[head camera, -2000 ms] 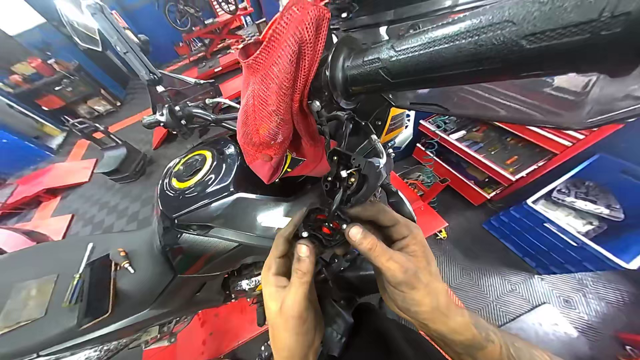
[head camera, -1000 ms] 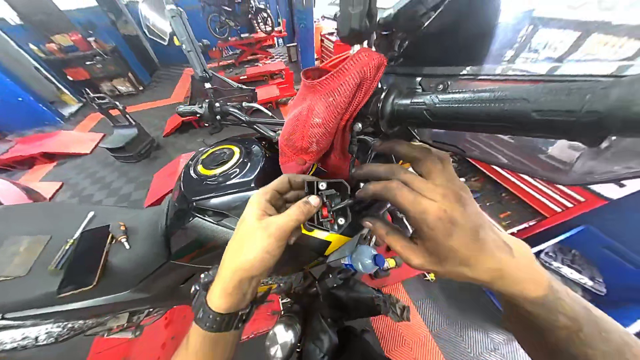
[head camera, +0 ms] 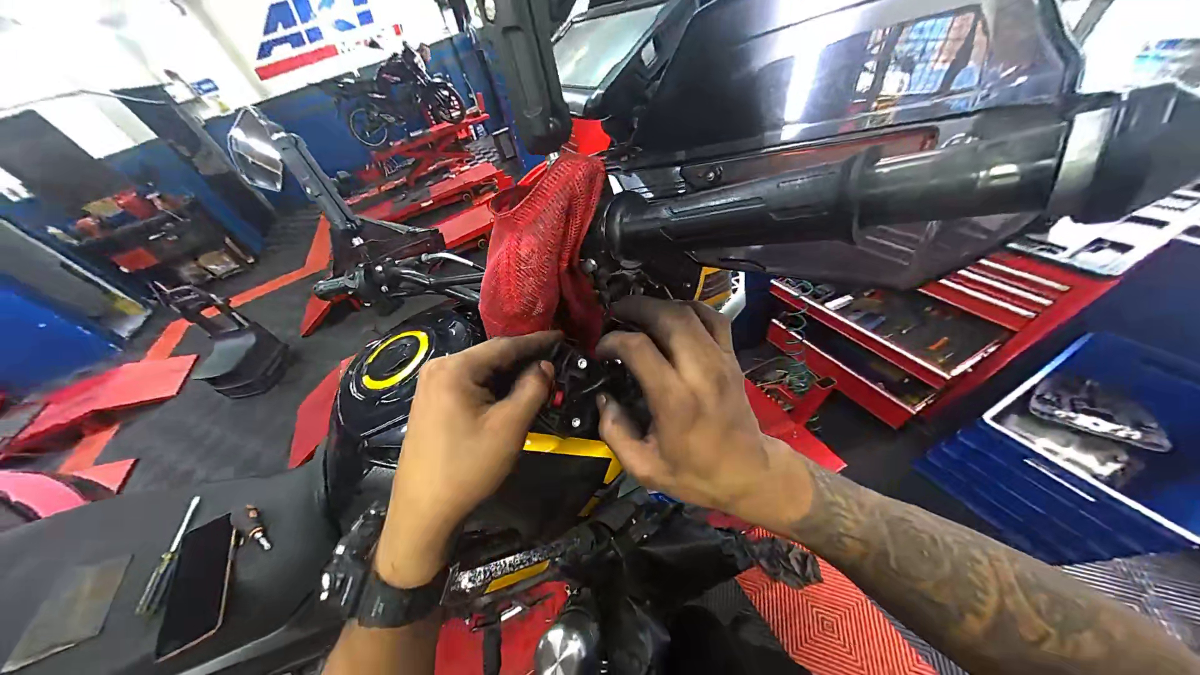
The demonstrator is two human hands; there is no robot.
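A small black plastic housing with a red part and metal screws lies between my two hands, just below the red mesh cloth on the motorcycle's handlebar. My left hand grips its left side with thumb and index finger. On its right side, the curled fingers of my right hand touch it or the dark parts beside it; my fingers partly hide the contact. The black rubber handlebar grip extends right above my right hand. Left of my hands is the black fuel tank with a yellow-ringed cap.
On the black seat rest a phone, a screwdriver, a small spark-plug-like part and a flat grey sheet. An open red tool drawer and a blue case stand at right. Red lifts stand behind.
My right hand's fingers, spread beside the housing one second ago, are now curled in against its right side. My left hand keeps hold of the housing. The view has shifted.
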